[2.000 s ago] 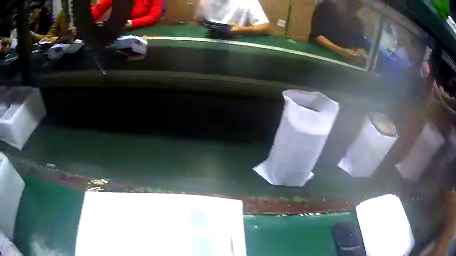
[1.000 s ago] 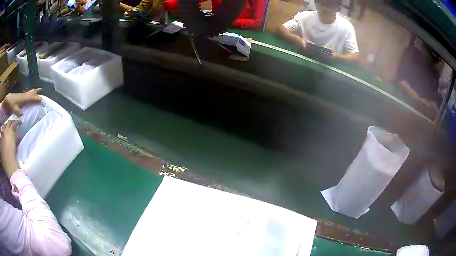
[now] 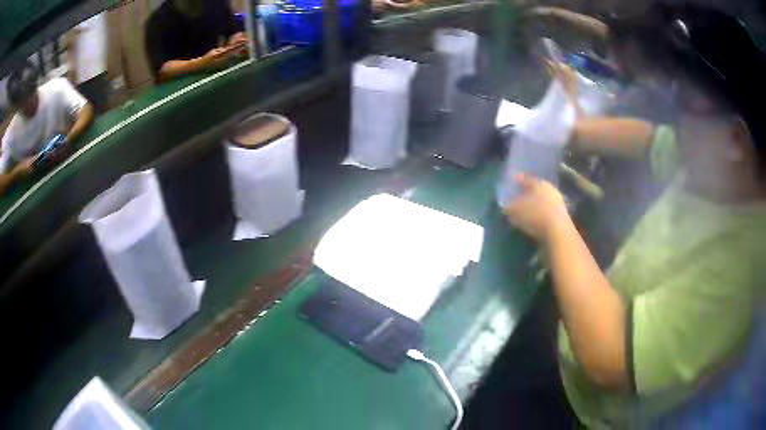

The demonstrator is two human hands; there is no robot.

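Note:
Neither of my hands is in the picture. A tall open white bag [image 3: 149, 264] stands upright on the conveyor at the left. Beside it stands a bagged product [image 3: 265, 178] with a brownish oval top showing. Another white bag [image 3: 380, 113] stands farther along. A stack of white sheets [image 3: 401, 247] lies on the green bench, with a black smartphone [image 3: 361, 329] at its near edge and a white cable [image 3: 443, 380] plugged in. A white corner [image 3: 99, 409] of a flat piece shows at the bottom left.
A worker in a green top [image 3: 672, 311] at the right holds a white bag [image 3: 542, 143]. A dark grey oval housing [image 3: 470, 122] stands near that worker, with one more white bag [image 3: 456, 63] behind. Workers sit across the belt. A worn metal strip [image 3: 243, 315] edges the bench.
The view has swung to the right. The large white piece has mostly left the frame at the bottom left, and the phone, sheet stack and neighbouring worker now show. The nearest bags stand in the same order.

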